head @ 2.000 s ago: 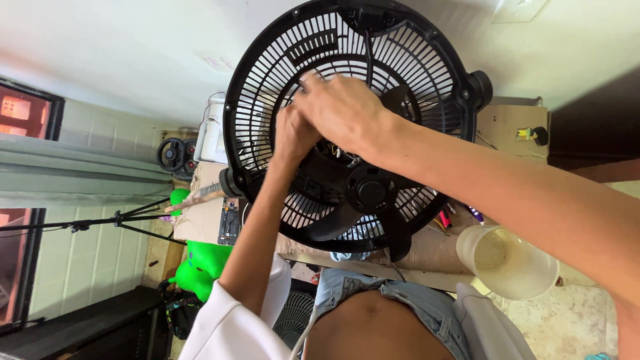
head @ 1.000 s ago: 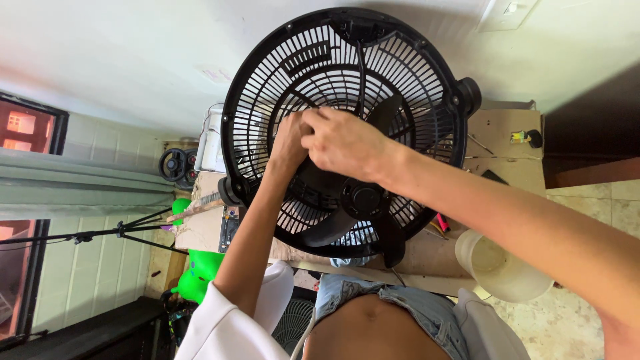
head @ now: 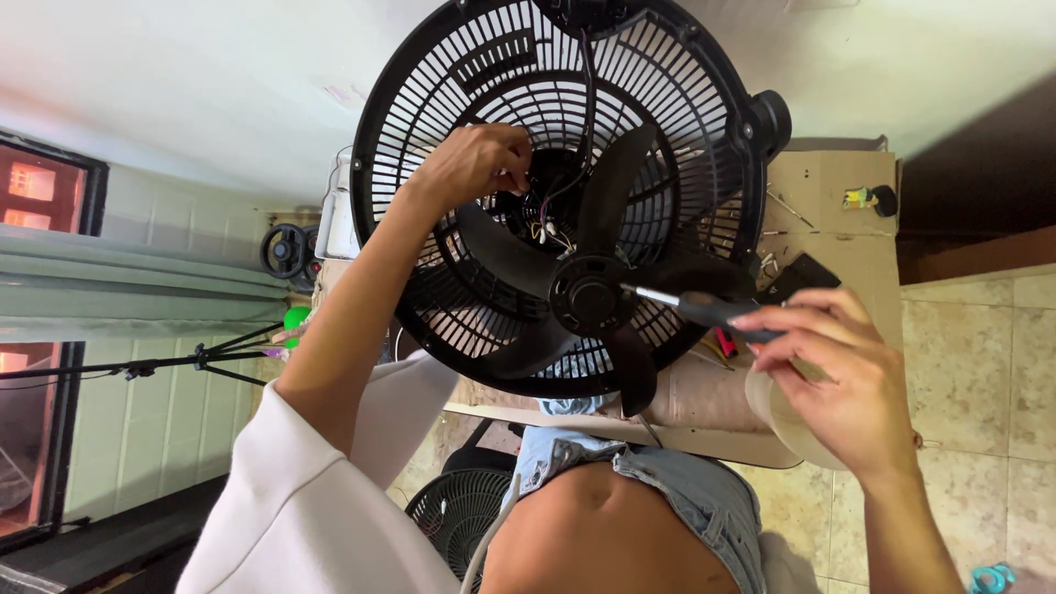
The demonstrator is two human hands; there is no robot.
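A round black plastic fan housing (head: 718,99) stands upright, its slatted grille facing me. In front of it is a black fan blade rotor (head: 592,301). My left hand (head: 487,165) is at the middle of the housing, fingertips bent together by the motor area; whether they pinch a part cannot be seen. Thin wires with white connectors (head: 544,231) show just below it. My right hand (head: 833,363) holds a screwdriver (head: 709,312) by its black handle, the metal shaft pointing left, its tip in front of or against the rotor hub.
Cardboard (head: 850,186) covers the table behind, with small tools, a dark flat object (head: 799,279) and a yellow-and-black item (head: 866,200). A translucent tub (head: 767,408) is at the table's right front. Another black fan grille (head: 462,511) is low down. A tripod (head: 202,356) stands left.
My hands were together at the middle of the fan; my right hand has moved away to the right and now has a screwdriver in it. The wires and connectors now show below my left hand.
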